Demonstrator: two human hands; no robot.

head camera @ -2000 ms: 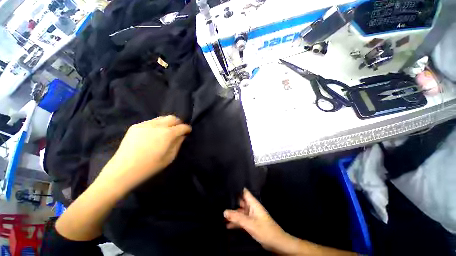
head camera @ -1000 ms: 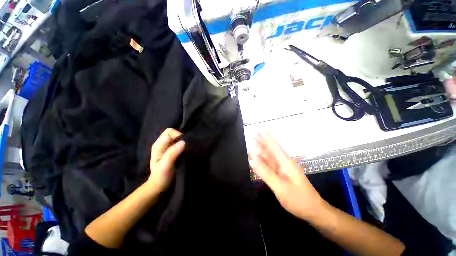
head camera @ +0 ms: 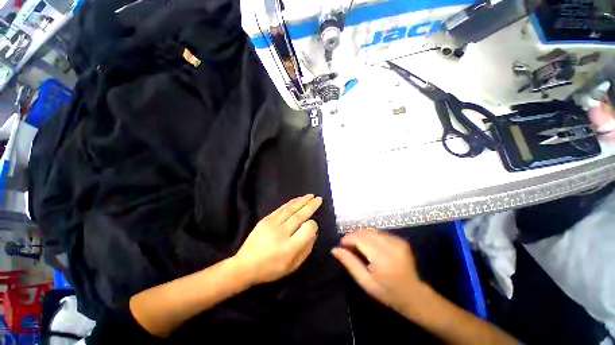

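Observation:
The black garment (head camera: pixel 168 162) covers the left of the machine table and hangs over its front edge. Its straight edge, with a thin white line, runs from the presser foot (head camera: pixel 315 116) down to the front. My left hand (head camera: pixel 280 241) lies on the garment, fingers stretched and pointing right, close to that edge. My right hand (head camera: pixel 381 266) is at the garment's edge just below the table's front edge, thumb and fingertips near the border; it is slightly blurred, and I cannot tell if it pinches the cloth. A tan label (head camera: pixel 191 58) shows on the garment.
The white sewing machine (head camera: pixel 377 34) stands at the back. Black shears (head camera: pixel 448 111) and a black tray (head camera: pixel 546 138) with silver snips (head camera: pixel 565 134) lie right of the needle. A measuring tape (head camera: pixel 472 203) runs along the front edge. A blue bin (head camera: pixel 472 269) is below, a red stool (head camera: pixel 25 300) lower left.
My left hand has moved right across the garment and flattened near its edge. My right hand went up to the table's edge, then back down to the cloth border. The cloth edge now lies straighter.

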